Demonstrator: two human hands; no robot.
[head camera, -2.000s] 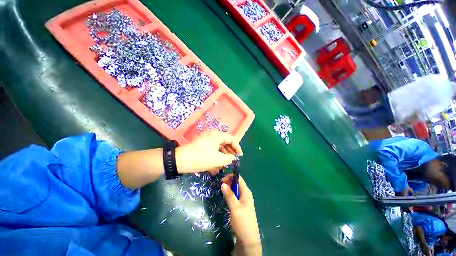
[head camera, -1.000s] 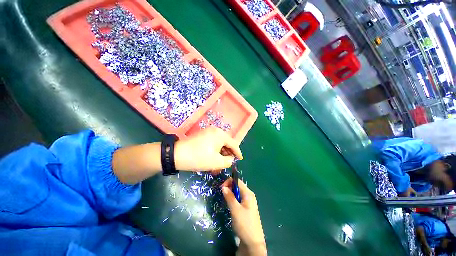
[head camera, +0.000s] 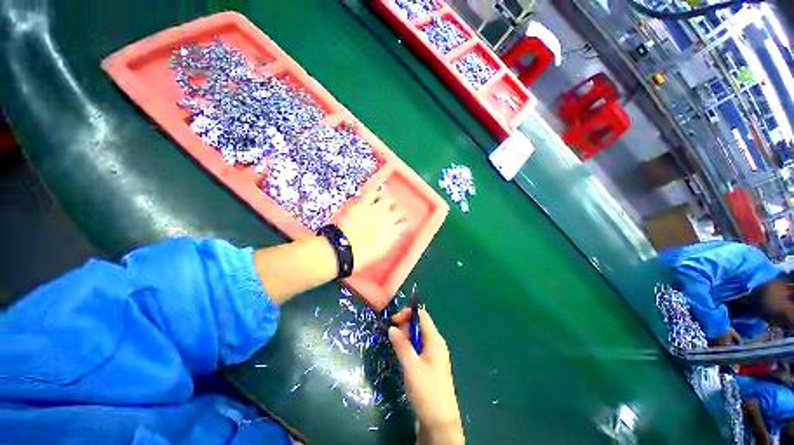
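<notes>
My left hand, with a black wristband, is over the end section of the salmon-pink tray. Its fingers are spread and point down at the tray floor; no part shows in them, and the palm hides most of that section. My right hand holds small cutters with blue handles, dark jaws pointing up and away, just below the tray's near corner. A large heap of small silvery parts fills the joined tray sections. Thin bright offcuts lie scattered on the green surface left of the cutters.
A small cluster of parts lies on the green surface beyond the tray. A red divided tray and a white card are at the far side. Red stools stand beyond. People in blue smocks work at right.
My left hand has moved from the cutters' jaws up into the tray's end section, and its fingers have spread. My right hand stays in place with the cutters. The loose cluster has shifted left in view.
</notes>
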